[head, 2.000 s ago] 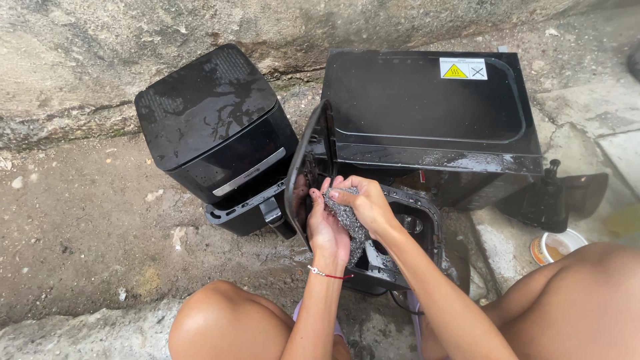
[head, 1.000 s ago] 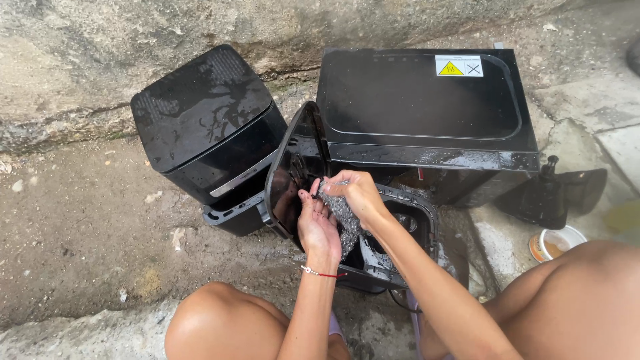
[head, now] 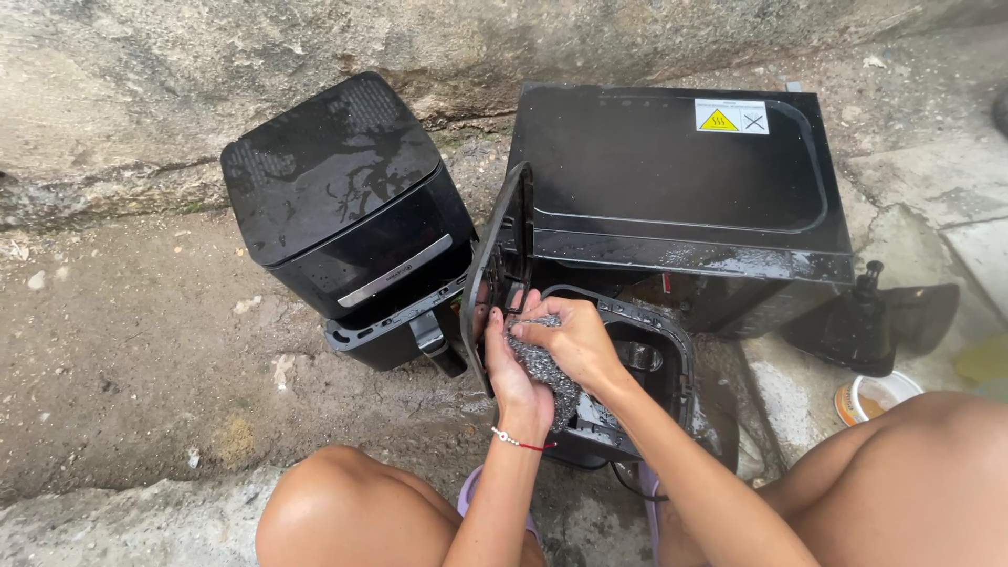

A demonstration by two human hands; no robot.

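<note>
A grey metal scouring pad (head: pixel 549 366) lies between my two hands. My left hand (head: pixel 516 378), with a bead bracelet at its wrist, cups the pad from the left, close to the raised black lid (head: pixel 498 276). The fingers of my right hand (head: pixel 575 339) pinch the pad's upper end. Below my hands is the open black appliance body (head: pixel 681 370), with wet or soapy patches inside. The lid stands steeply tilted at its left side; whether my left fingers touch the lid cannot be told.
A wet black air fryer (head: pixel 339 173) with its drawer (head: pixel 386 346) partly out stands left. Behind is a large black appliance housing (head: pixel 677 165) bearing a warning label. At right are a black pump bottle (head: pixel 865 315) and a white tub (head: pixel 898 386). A rough wall (head: pixel 441 47) runs behind.
The raised lid has shifted left and tilted over the two seconds. Both hands stay on the scouring pad, with small changes in the fingers.
</note>
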